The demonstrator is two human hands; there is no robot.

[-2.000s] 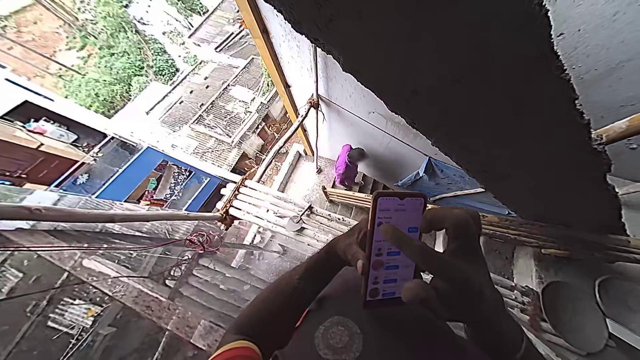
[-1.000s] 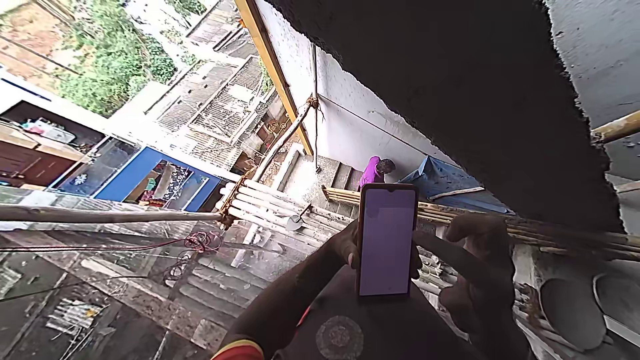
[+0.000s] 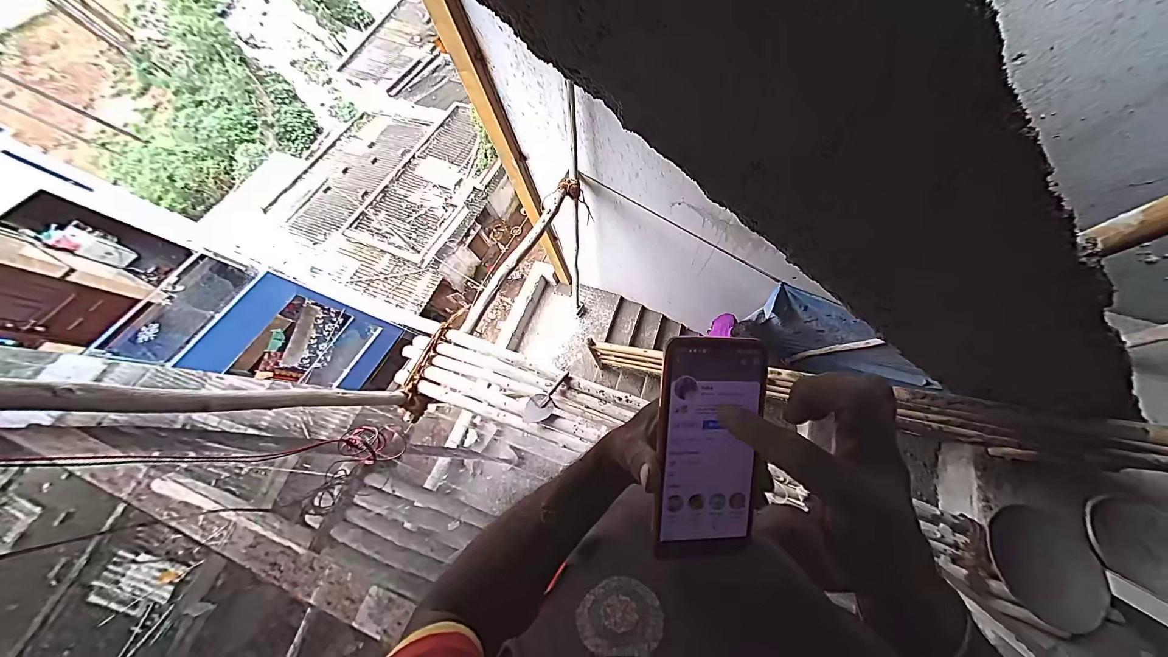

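A smartphone [image 3: 709, 447] with a lit screen stands upright in front of my torso in the head view. My left hand [image 3: 636, 447] grips its left edge, the fingers partly hidden behind it. My right hand [image 3: 835, 465] is at the phone's right side, its index finger stretched over the upper middle of the screen and the other fingers bent. Whether that fingertip touches the glass cannot be told. The screen bears writing and small round pictures.
Below are a platform of bamboo poles [image 3: 511, 379] with a trowel [image 3: 540, 406], concrete stairs [image 3: 630, 324], and a person in purple [image 3: 722, 325], mostly hidden. A blue tarpaulin [image 3: 803, 328] lies behind the phone. Round pans [image 3: 1049, 566] are at right; red cord [image 3: 370, 444] hangs left.
The phone's screen went from a list to a nearly blank page, then to a page with pictures. My right index finger has moved back over the screen. The person in purple has moved right, behind the phone.
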